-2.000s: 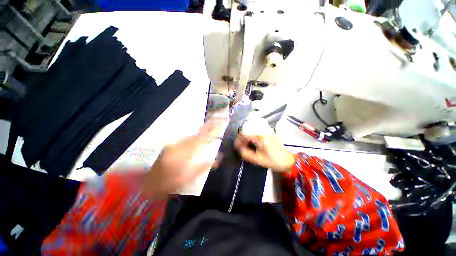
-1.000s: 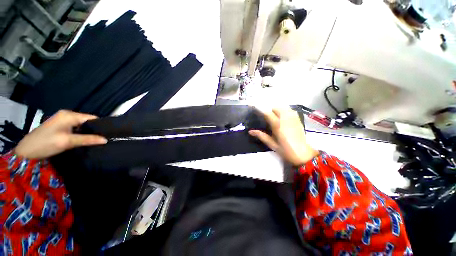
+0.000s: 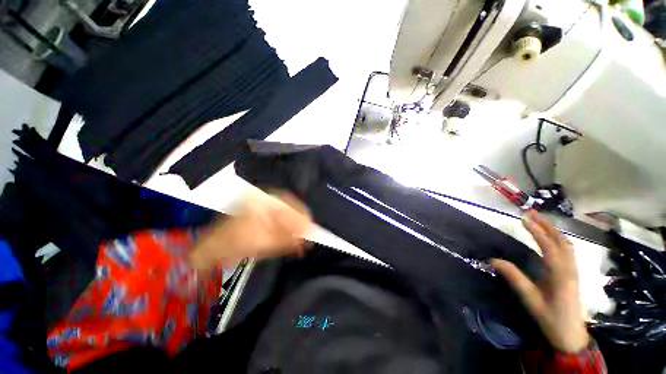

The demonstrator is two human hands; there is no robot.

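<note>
A long black fabric panel (image 3: 365, 212) lies slantwise across the table edge in front of me, from centre left down to the right. A silvery zipper (image 3: 409, 231) runs along its middle, with a thin gap beside it. My right hand (image 3: 548, 277) is at the panel's right end, thumb and fingers spread over its edge; whether it grips the fabric is not clear. My left hand (image 3: 255, 230) is blurred, just below the panel's left part; its fingers are not clear and no held thing shows.
The sewing machine (image 3: 467, 66) stands at the top right. Red and black snips (image 3: 511, 191) lie on its bed. Stacked black strips (image 3: 175, 80) and a single strip (image 3: 270, 120) lie at left. A glossy black heap (image 3: 635, 292) is at far right.
My left hand has let go of the panel's left end and moved right. The panel has swung from level to slanting down right, and my right hand has moved right and down. The view has shifted.
</note>
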